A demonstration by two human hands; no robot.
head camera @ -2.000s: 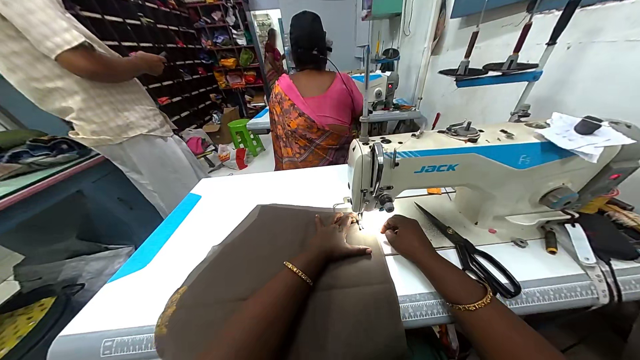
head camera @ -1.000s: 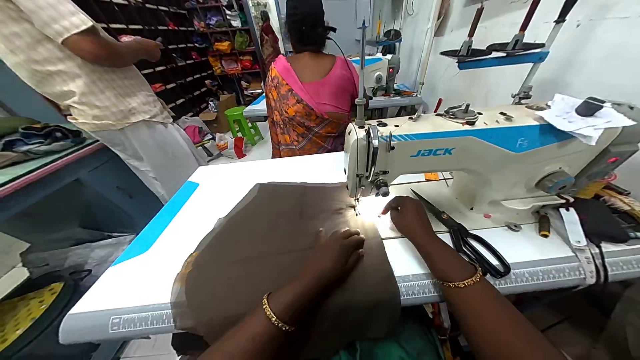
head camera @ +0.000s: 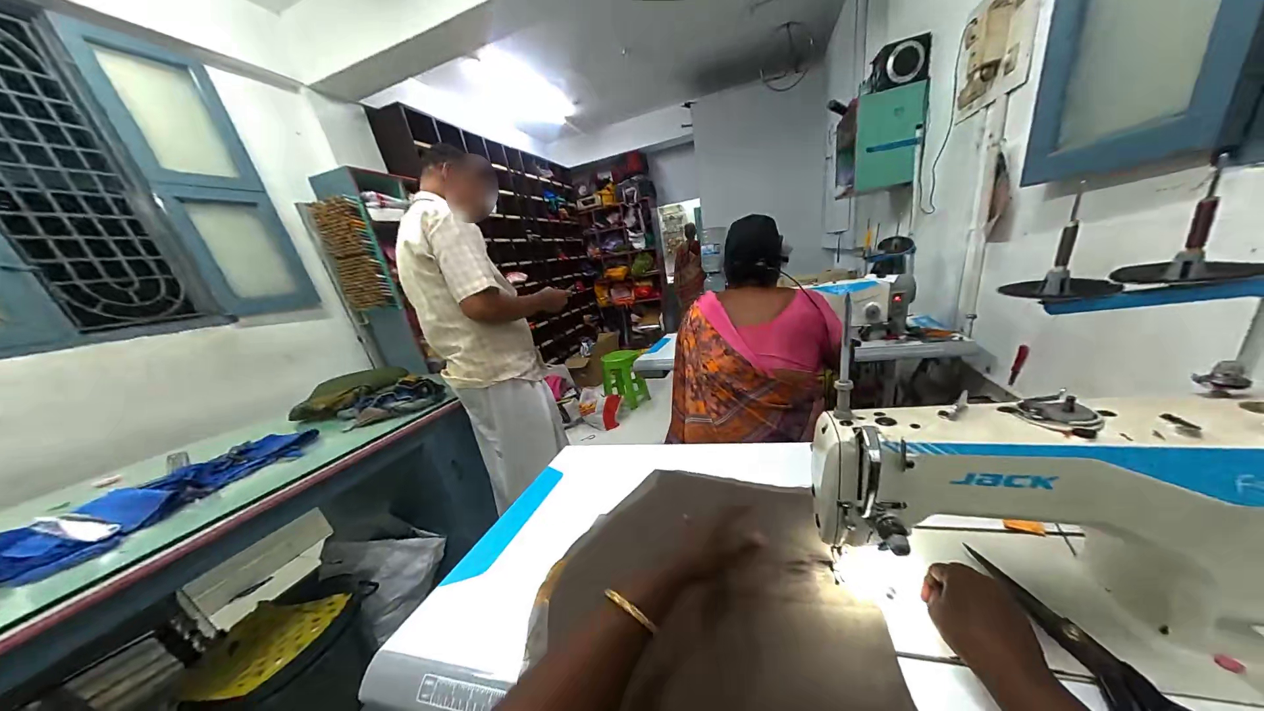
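Note:
Grey-brown fabric [head camera: 780, 632] lies on the white sewing table [head camera: 592, 484], its right part under the needle of a Jack sewing machine [head camera: 987, 484]. My left hand [head camera: 726, 543], blurred, is over the fabric left of the needle; whether it touches the cloth is unclear. My right hand [head camera: 963, 602] has curled fingers and rests right of the lit needle area; I cannot tell if it pinches anything. Black-handled scissors [head camera: 1047, 617] lie open-bladed or closed, I cannot tell, beside that hand, partly behind the wrist.
Ahead, a person in an orange sari [head camera: 750, 375] sits at another machine. Another person [head camera: 464, 306] stands at the left by the shelves. A green side table [head camera: 227, 494] holds blue cloth [head camera: 178, 494]; below it is a bin with a yellow perforated piece [head camera: 267, 642]. Thread stands [head camera: 1062, 281] are at right.
The view has tilted up to show more of the room. My left hand, earlier spread on the fabric near the needle, now blurs over the cloth. The right hand stays near the scissors.

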